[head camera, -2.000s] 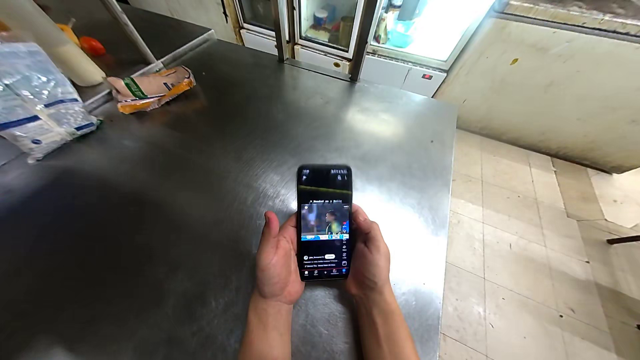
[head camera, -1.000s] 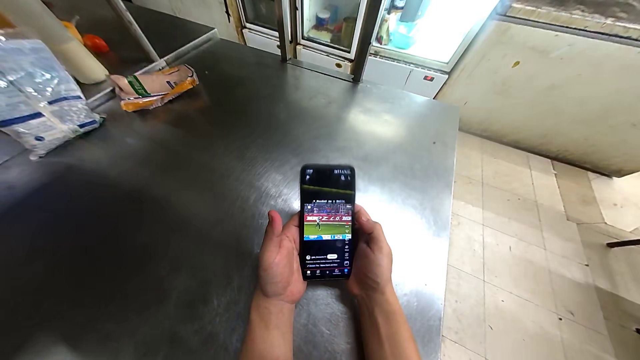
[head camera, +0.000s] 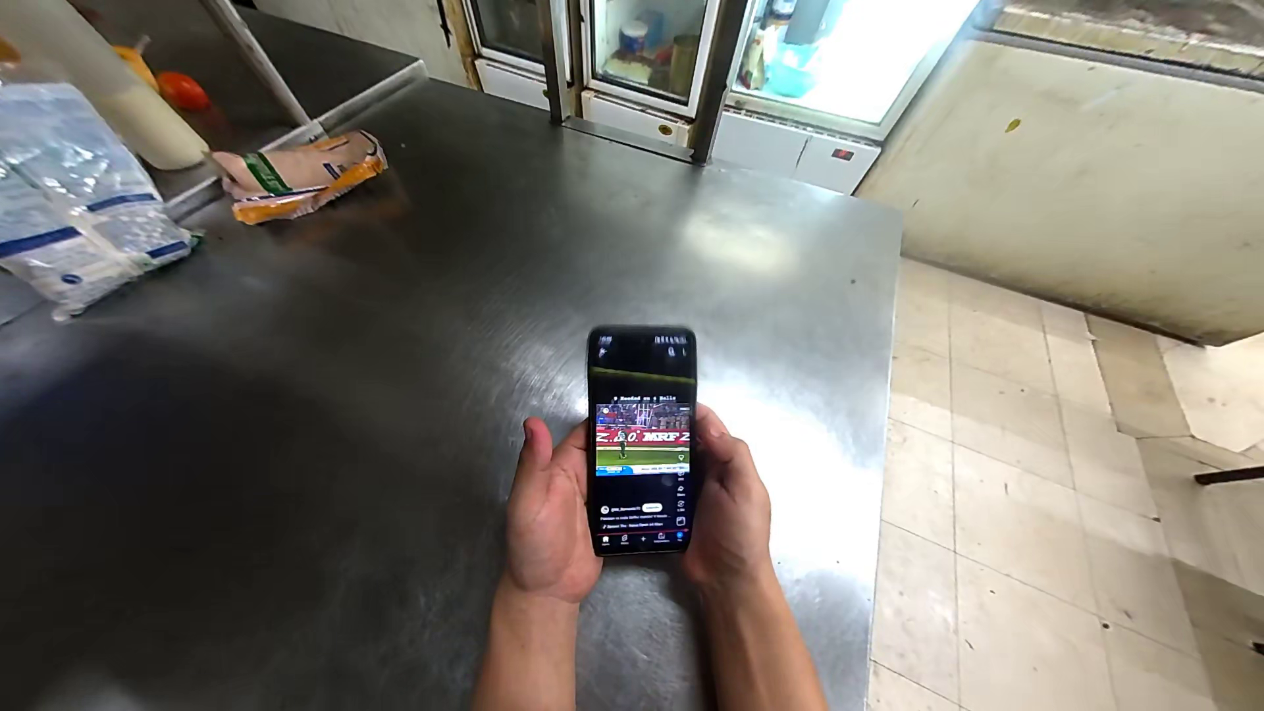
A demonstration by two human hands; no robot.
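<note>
A black smartphone is held upright in portrait between both hands above a stainless steel counter. My left hand grips its left edge, with the thumb raised clear of the screen. On the other side, my right hand holds the right edge, its fingers partly hidden behind the phone. The lit screen shows a sports video with a figure on a green field, and icons and writing around it.
The steel counter bears an orange-and-pink plastic package and a white-and-blue plastic bag at the back left. Glass-door refrigerators stand beyond its far edge. A tiled floor lies to the right, beside a low wall.
The picture in the phone's video has changed from a close view of a person to a wider field view. Both hands keep their hold on the phone.
</note>
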